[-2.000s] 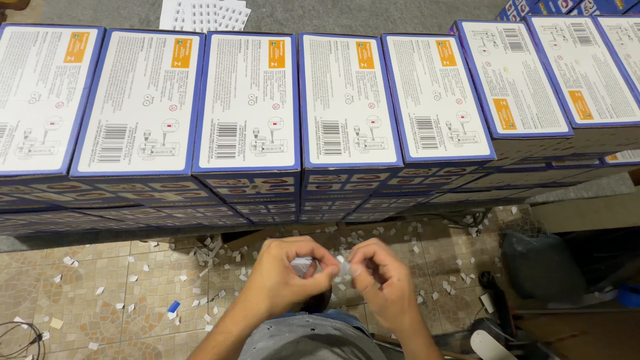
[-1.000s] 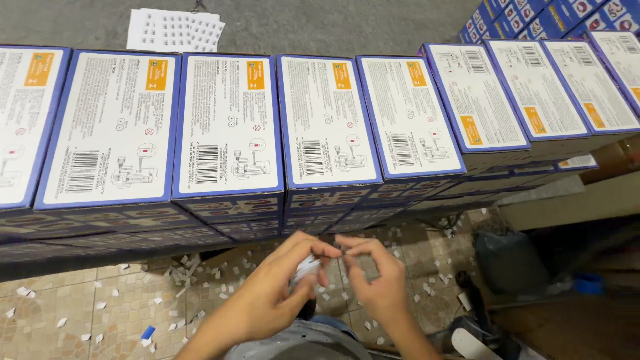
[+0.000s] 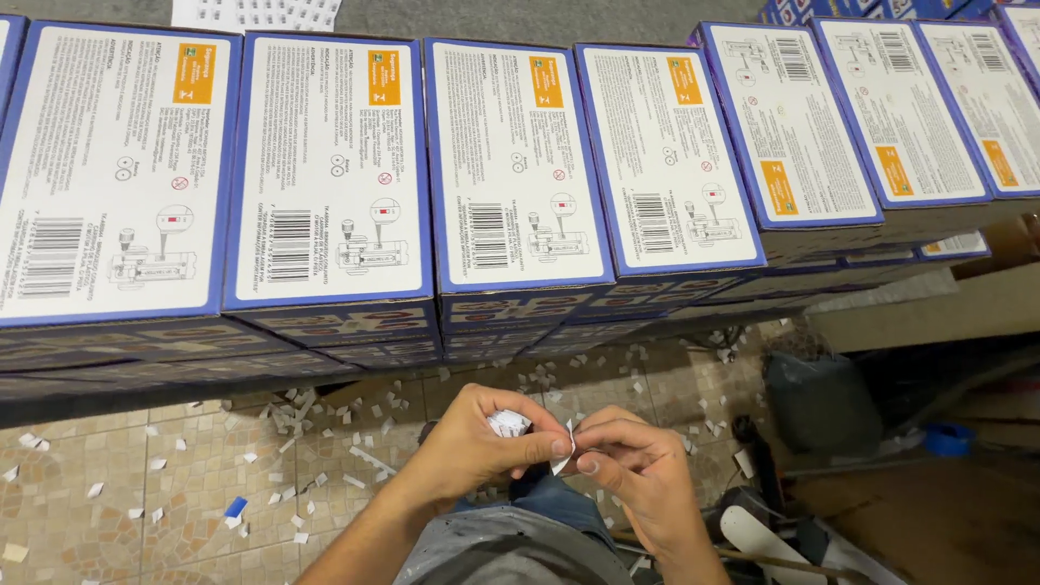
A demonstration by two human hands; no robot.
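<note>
My left hand [image 3: 487,439] curls around a bunch of small white paper pieces [image 3: 509,423]. Between its thumb and forefinger it pinches one edge of a small white paper slip [image 3: 563,453]. From the right, my right hand [image 3: 630,459] meets that slip with its thumb and fingertips. Both hands are close together over my lap, just below the near edge of the boxes. A row of blue-edged cardboard boxes [image 3: 520,175] lies in front of me, their white printed faces with barcodes and orange marks turned up.
White sheets with small printed marks [image 3: 256,12] lie behind the boxes. More blue boxes [image 3: 873,8] stand at the far right. White paper scraps [image 3: 301,406] and a blue piece [image 3: 236,508] litter the tiled floor. A dark bag [image 3: 812,398] sits at right.
My hands, slightly apart one second ago, now meet at a white slip at the fingertips. The paper bunch stays in my left hand. The view has shifted.
</note>
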